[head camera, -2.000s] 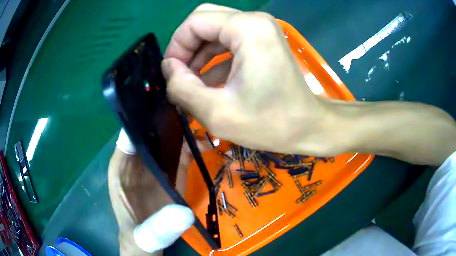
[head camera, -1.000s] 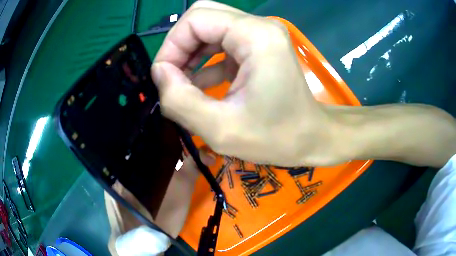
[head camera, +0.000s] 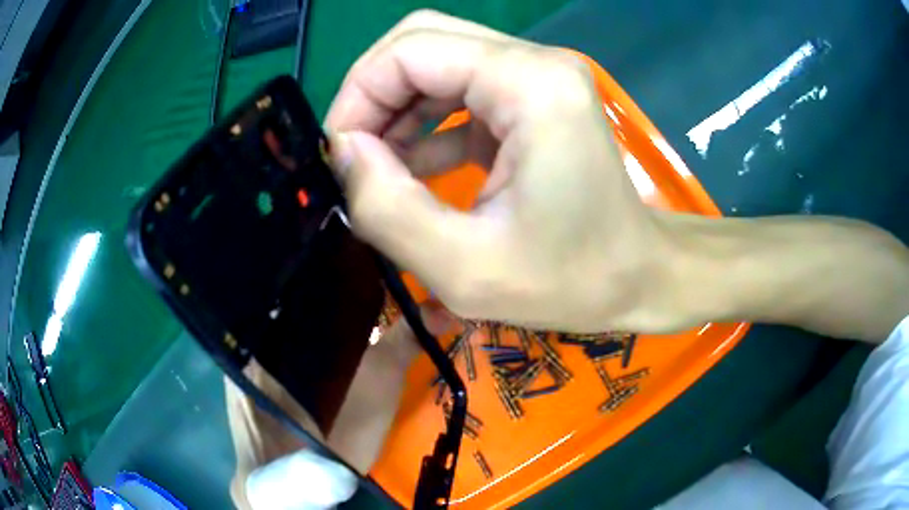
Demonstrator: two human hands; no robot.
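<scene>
A black phone middle frame [head camera: 234,214] is held tilted at centre left, its dark camera end up, with gold dots along its edge. My left hand [head camera: 299,468] holds it from below and behind, with a white finger cot showing and the rest partly hidden. My right hand [head camera: 518,169] has thumb and forefinger pinched at the frame's upper right edge; whether a key is between the fingertips is hidden. An orange parts tray [head camera: 688,369] lies beneath, with many loose side keys [head camera: 523,374] in it.
Another phone frame [head camera: 264,40] lies on the glossy green conveyor belt [head camera: 110,169] at the top. Dark frame parts [head camera: 42,383] and a red rack [head camera: 72,490] are at far left. A blue ring [head camera: 150,493] is at lower left.
The held frame turned to show more of its face, then shifted slightly right. Another frame came into view on the belt and moved left. My right hand stays pinched at the edge.
</scene>
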